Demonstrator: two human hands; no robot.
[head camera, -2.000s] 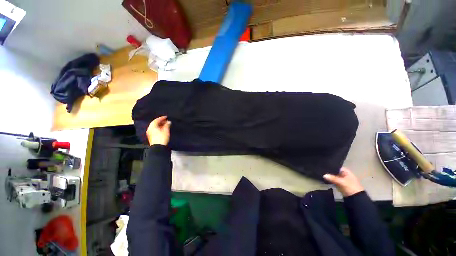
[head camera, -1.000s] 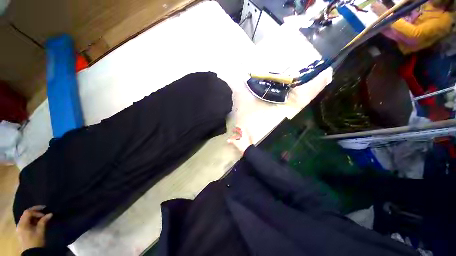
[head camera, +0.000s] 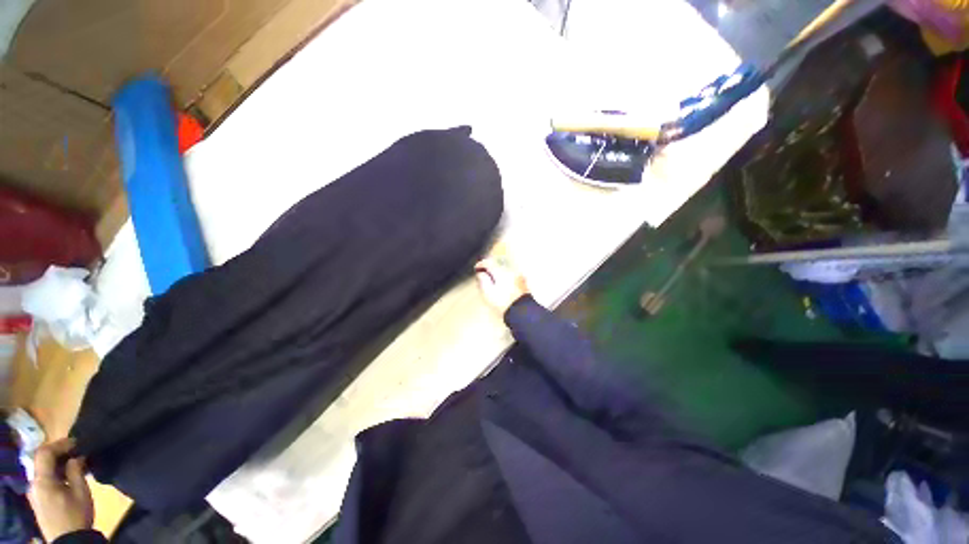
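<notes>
A black garment lies lengthwise over the white-covered table, its rounded end toward the upper right. My left hand is at the lower left, its fingers closed on the garment's edge there. My right hand is beside the garment's lower right edge, close to the cloth; it is slightly blurred, and whether it grips the cloth cannot be told. The board under the garment is hidden.
The steam iron rests at the table's right end, its hose running off upper right. A blue bar lies behind the garment. White plastic and a dark red bag are at left. Green floor lies beyond the front edge.
The view has swung right since two seconds ago. The garment's right end, earlier pulled to a corner by my right hand, now lies rounded. My left hand has moved to the garment's left edge.
</notes>
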